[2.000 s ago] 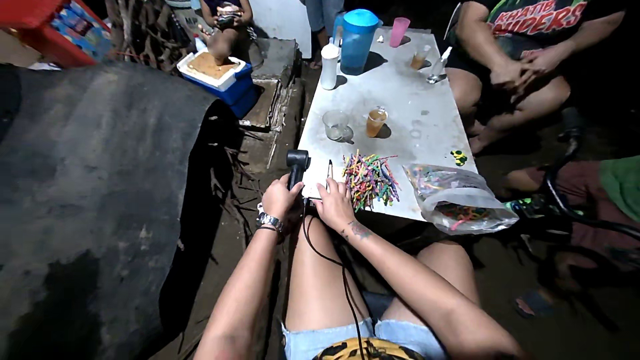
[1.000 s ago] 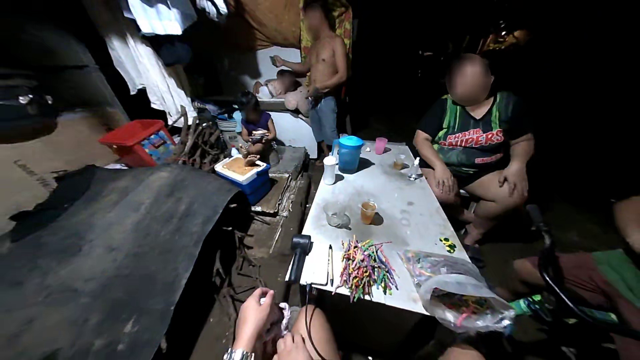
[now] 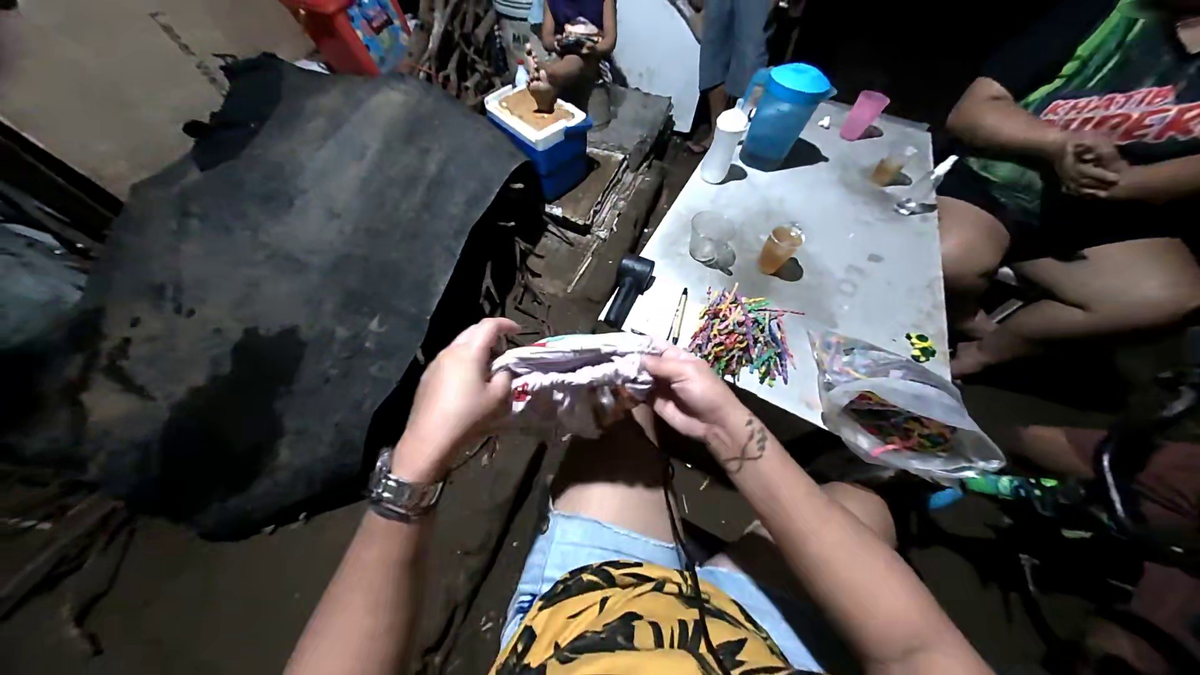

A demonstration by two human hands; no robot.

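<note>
A white gathered cloth with red marks (image 3: 572,370) is stretched between my hands above my lap. My left hand (image 3: 464,389) grips its left end, and my right hand (image 3: 689,389) pinches its right end. Just beyond, on the near edge of the white table, a black handheld device (image 3: 630,286) lies beside a pen (image 3: 678,314). A pile of multicoloured twisted strips (image 3: 742,336) is to the right of the pen. At the table's near right corner, a clear plastic bag (image 3: 900,412) holds more coloured strips.
The white table (image 3: 862,253) bears an empty glass (image 3: 711,236), a glass of brown drink (image 3: 780,248), a white bottle (image 3: 725,145), a blue pitcher (image 3: 786,112) and a pink cup (image 3: 863,114). A person sits at the right. A dark sheet (image 3: 309,281) spreads at left; a blue cooler (image 3: 548,141) stands beyond.
Two seconds ago my left hand was on the black device; it now lies on the table. My hands have risen from my lap with the white cloth spread between them. The view has tilted down since one second ago.
</note>
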